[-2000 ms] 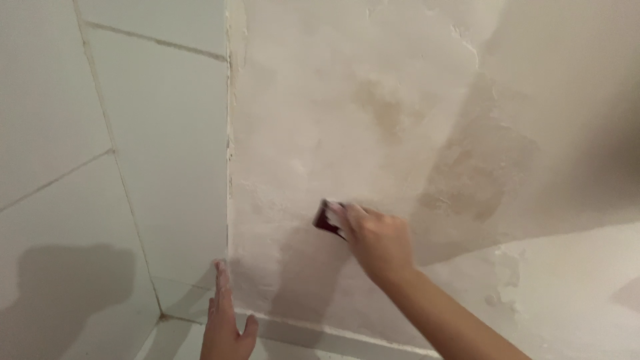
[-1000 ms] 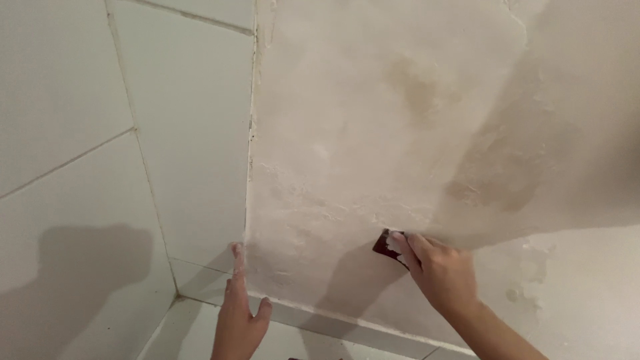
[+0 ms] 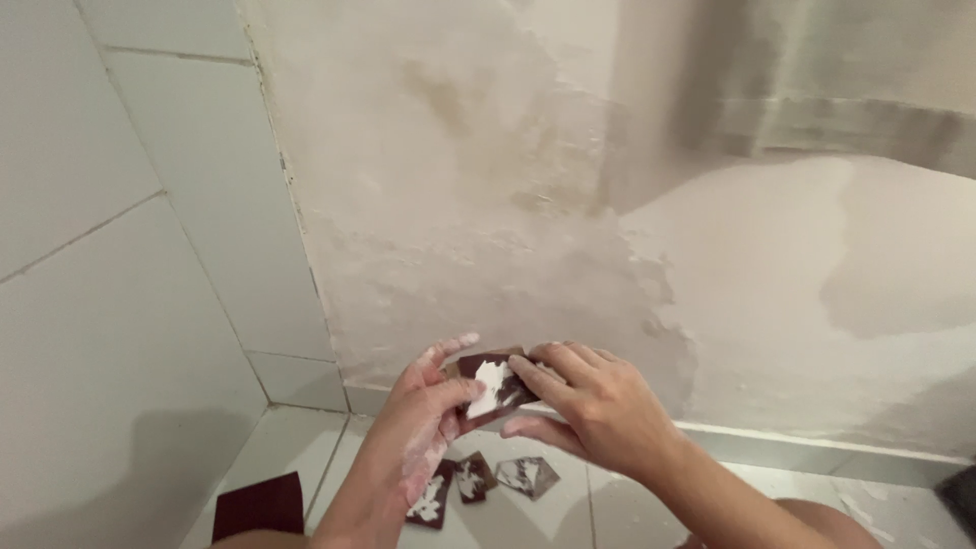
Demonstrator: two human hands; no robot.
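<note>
A folded piece of dark red sandpaper (image 3: 496, 385), caked with white dust, is between my two hands in front of the lower wall. My left hand (image 3: 427, 396) grips its left side, thumb on top, and white powder coats the fingers and palm edge. The fingers of my right hand (image 3: 591, 396) lie on its right side, with the thumb apart below. Behind them rises the patchy plastered wall (image 3: 473, 267), rough and flaking in places, with brownish stains.
On the tiled floor (image 3: 633, 511) lie several used sandpaper pieces (image 3: 473, 476) with white residue, and a clean dark red sheet (image 3: 259, 507) at the left. Large pale tiles (image 3: 99, 343) cover the left wall. A tiled skirting (image 3: 778, 450) runs along the plastered wall's foot. A dark object (image 3: 957, 499) stands far right.
My right hand has left the wall surface and come together with my left hand, which has left the corner and now holds the sandpaper too. The view shows more of the floor.
</note>
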